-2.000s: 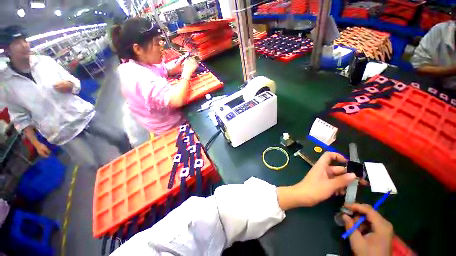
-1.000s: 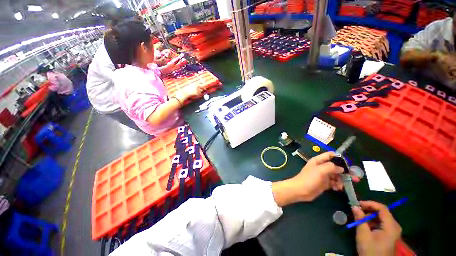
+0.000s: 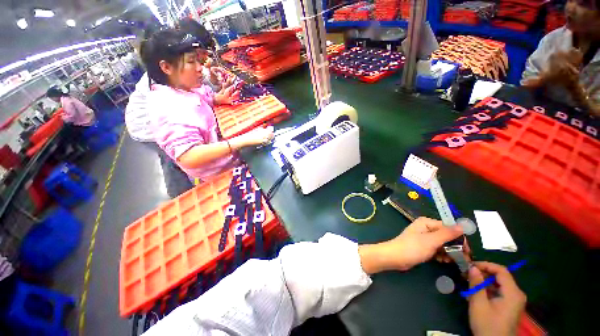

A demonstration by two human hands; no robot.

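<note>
A wristwatch (image 3: 454,249) with a grey strap (image 3: 442,202) is held between both hands above the dark green bench, one strap end pointing away from me. My left hand (image 3: 421,243) grips it at the case, its fingers partly covering the case. My right hand (image 3: 495,298) holds the near strap end and also a thin blue hand tool (image 3: 493,279), which lies across its fingers. A clear disc (image 3: 445,284) lies on the bench between my hands. Another clear disc (image 3: 467,226) shows just beyond the watch.
A white tape dispenser (image 3: 327,157) stands ahead. A yellow ring (image 3: 358,207), a white card (image 3: 495,231) and a small standing calendar-like card (image 3: 419,171) are beyond my hands. Red-orange watch trays lie left (image 3: 158,246) and right (image 3: 526,154). A person in pink (image 3: 191,125) works at far left.
The watch has turned and its case has come nearer to me, with the far strap now pointing away. My right hand still holds the blue tool. The pink-clad person's head and arms have moved.
</note>
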